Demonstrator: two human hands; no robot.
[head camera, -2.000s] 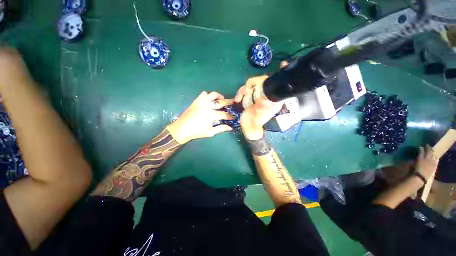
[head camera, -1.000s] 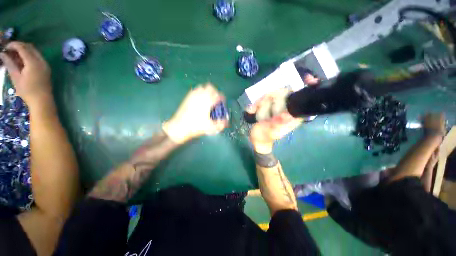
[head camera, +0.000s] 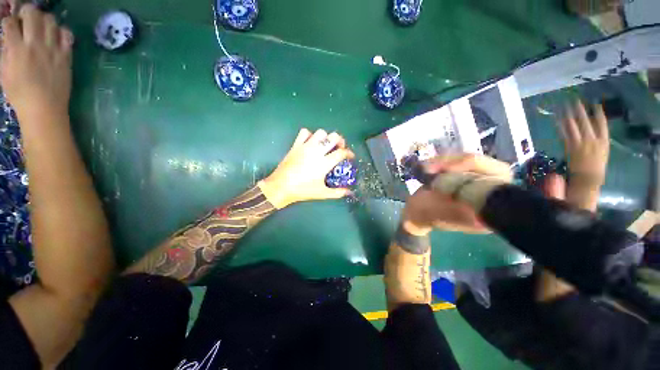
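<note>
My left hand (head camera: 310, 170) holds a blue-and-white patterned round unit (head camera: 342, 173) at the green bench top, fingers around its left and upper side. My right hand (head camera: 452, 195) is wrapped around the electric screwdriver (head camera: 532, 220), a thick black cylinder lying slantwise towards the lower right. The tool's dark tip is over the front part of the white-grey screw feeder (head camera: 427, 142), right of the unit and apart from it. The tip is blurred, so I cannot tell whether it touches the feeder or holds a screw.
Corded units lie beyond my hands (head camera: 237, 77) and near the feeder (head camera: 388, 90). A pale-faced unit (head camera: 115, 30) lies upper left. A grey metal arm (head camera: 586, 61) extends behind the feeder. Another person's arm (head camera: 61, 188) is at left; another person's hand (head camera: 585, 141) reaches over the right side.
My right hand has moved the screwdriver from the unit to the feeder, and the tool now slants down to the right. My left hand still holds the unit. A neighbour's hand has reached in at right.
</note>
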